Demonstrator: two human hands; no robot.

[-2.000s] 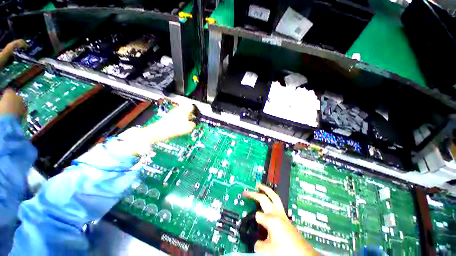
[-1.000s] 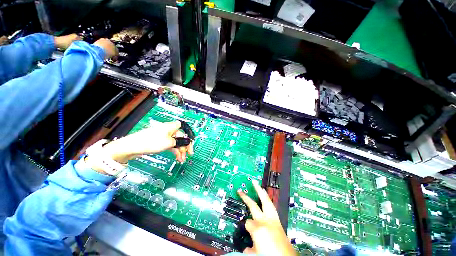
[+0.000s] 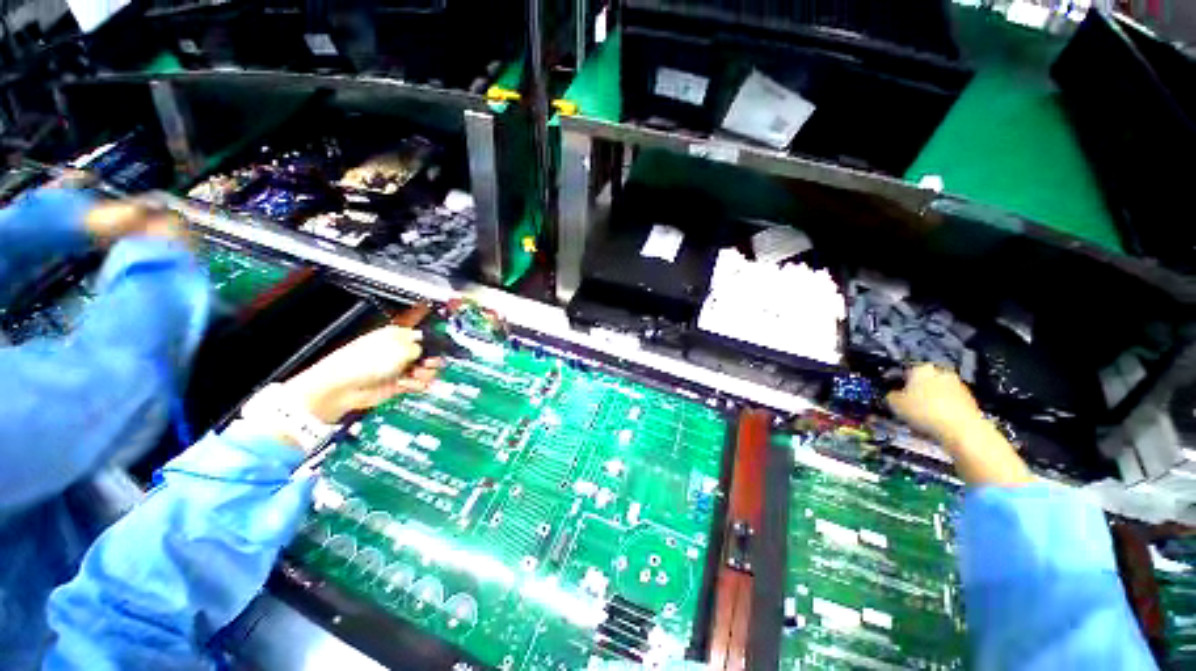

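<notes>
A large green circuit board (image 3: pixel 564 459) lies in its dark frame in front of me. My left hand (image 3: pixel 374 371) is over the board's upper left corner, fingers bent together; whether it holds anything cannot be made out. My right hand (image 3: pixel 934 400) is at the front bins on the right, over the small bin of blue components (image 3: pixel 853 388). Its fingertips are hidden, so its grip cannot be told. Grey components (image 3: pixel 905 321) lie in the bin just behind it, white connectors (image 3: pixel 774 304) in the bin to the left.
A second board (image 3: pixel 866 564) lies to the right, past a reddish-brown side bar (image 3: pixel 745 537). A pale conveyor rail (image 3: pixel 656 357) runs before the bins. Another person's blue sleeves (image 3: pixel 92 315) are at the left. Black totes (image 3: pixel 800 105) stand on the upper shelf.
My right hand has left the board and moved up and right to the bins. My left hand has moved up and left over the board. The other person's hands have moved left.
</notes>
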